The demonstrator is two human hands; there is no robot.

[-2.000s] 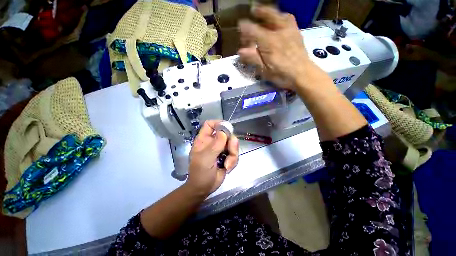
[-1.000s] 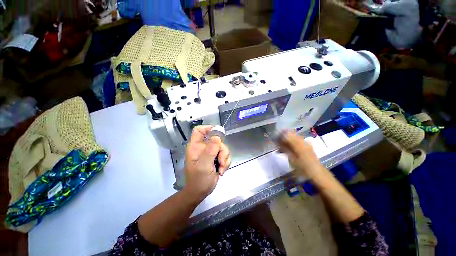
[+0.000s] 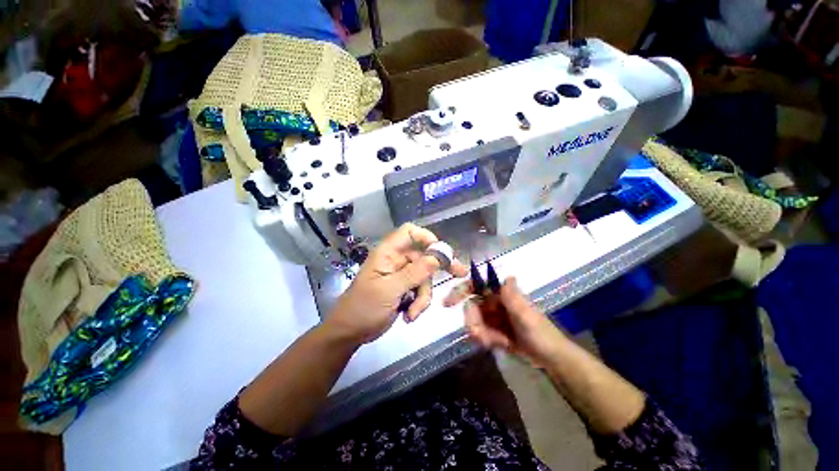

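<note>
My left hand (image 3: 385, 281) holds a small round silvery-white bobbin (image 3: 440, 252) between thumb and forefinger, above the front of the machine bed. A small dark piece (image 3: 407, 300) shows at its curled lower fingers. My right hand (image 3: 508, 322) holds red-handled thread snips (image 3: 490, 299), their two dark blades pointing up and slightly apart, just right of the bobbin. The thread cannot be made out clearly. The white sewing machine (image 3: 460, 175) with a lit blue screen (image 3: 450, 184) stands behind both hands.
A straw bag with blue floral lining (image 3: 101, 304) lies at the left of the white table (image 3: 221, 276). Another bag (image 3: 276, 87) stands behind the machine, and one (image 3: 718, 193) lies at the right. A cardboard box (image 3: 428, 69) stands behind. A blue tray (image 3: 649, 198) is at the table's right end.
My right hand has come from the machine bed toward the bobbin, and the snips now show in it. My left hand has shifted slightly right with the bobbin. The view has shifted slightly.
</note>
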